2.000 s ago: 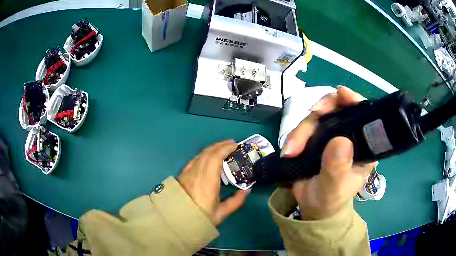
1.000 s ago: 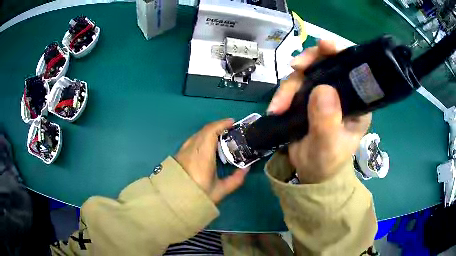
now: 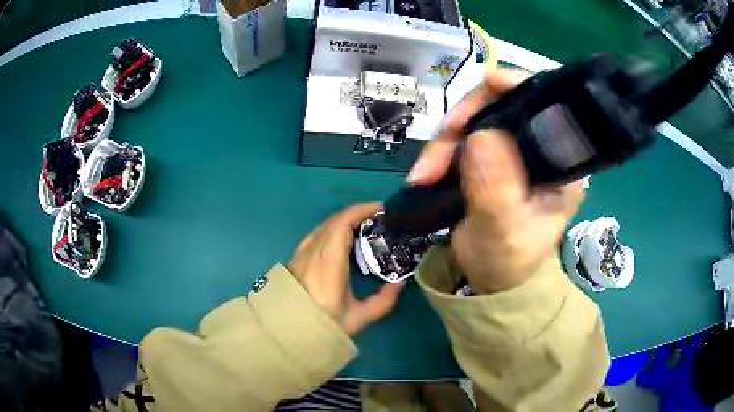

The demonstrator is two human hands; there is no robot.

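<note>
A white housing (image 3: 369, 259) with a dark circuit board (image 3: 400, 256) lies open side up on the green bench in front of me. My left hand (image 3: 336, 269) grips its left side between fingers and thumb. My right hand (image 3: 503, 197) is closed around a black electric screwdriver (image 3: 555, 133), tilted, with its cord running to the upper right. The screwdriver's lower end is over the upper left part of the board. Its tip is hidden, so I cannot tell whether it touches a screw. The right hand and sleeve cover the housing's right side.
Several unfinished units (image 3: 115, 175) with red wires stand at the left. The grey-white screw feeder (image 3: 385, 88) is at the back, with a small carton (image 3: 252, 36) left of it and a yellow ring (image 3: 481, 47) behind. Finished units (image 3: 599, 253) sit at the right. White parts (image 3: 726, 278) lie at the far right edge.
The screwdriver's lower end has moved left over the board, from its right part to the upper left. My left hand still holds the housing. The view has shifted, showing the units at right more fully.
</note>
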